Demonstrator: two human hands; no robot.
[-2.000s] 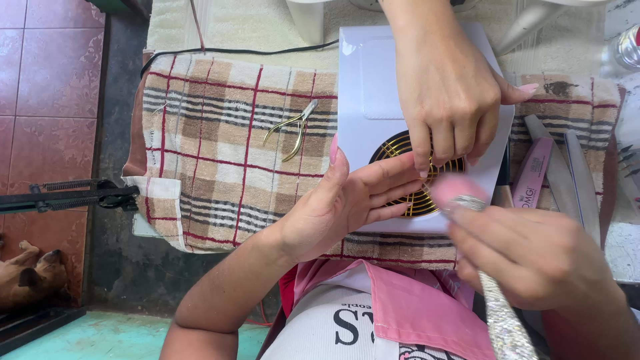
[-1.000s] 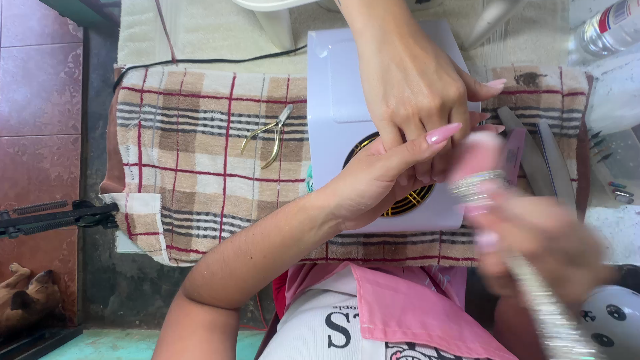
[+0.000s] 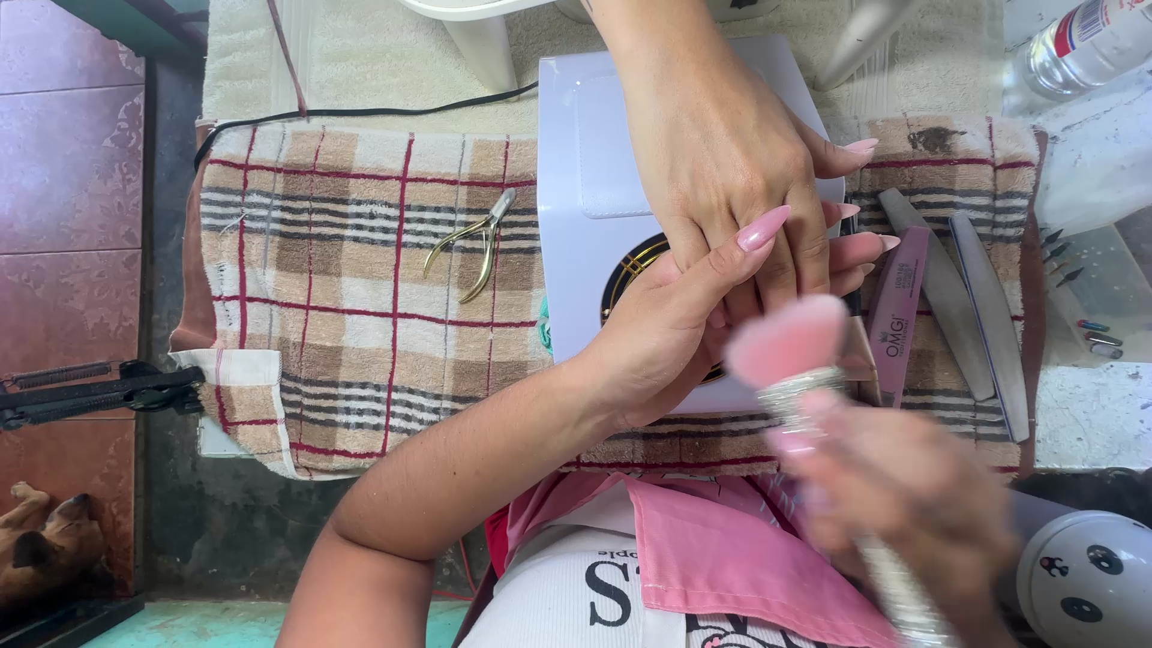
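Observation:
My left hand [image 3: 675, 324] holds the fingers of another person's hand [image 3: 729, 162], its thumb with a long pink nail lying across them. That hand reaches in from the top, palm down, over a white nail dust collector [image 3: 594, 117] with a round black and gold grille, partly hidden. Blurred by motion, my right hand [image 3: 891, 477] grips a fluffy pink brush [image 3: 792, 342] by its glittery silver handle. The bristles are just below the other person's fingertips; contact cannot be told. To the left, cuticle nippers [image 3: 486, 243] lie on a plaid towel [image 3: 351, 342].
Several nail files, one a pink file [image 3: 900, 315], lie right of the collector. Beyond them are a clear bottle [image 3: 1080, 54] and a plastic box [image 3: 1098, 288]. A black cable [image 3: 405, 112] crosses the top left. A black clamp arm [image 3: 99, 391] and a dog [image 3: 54, 540] are at the left.
My left hand was open under the other person's fingertips two seconds ago and has since closed around the fingers. My right hand keeps moving the brush near them.

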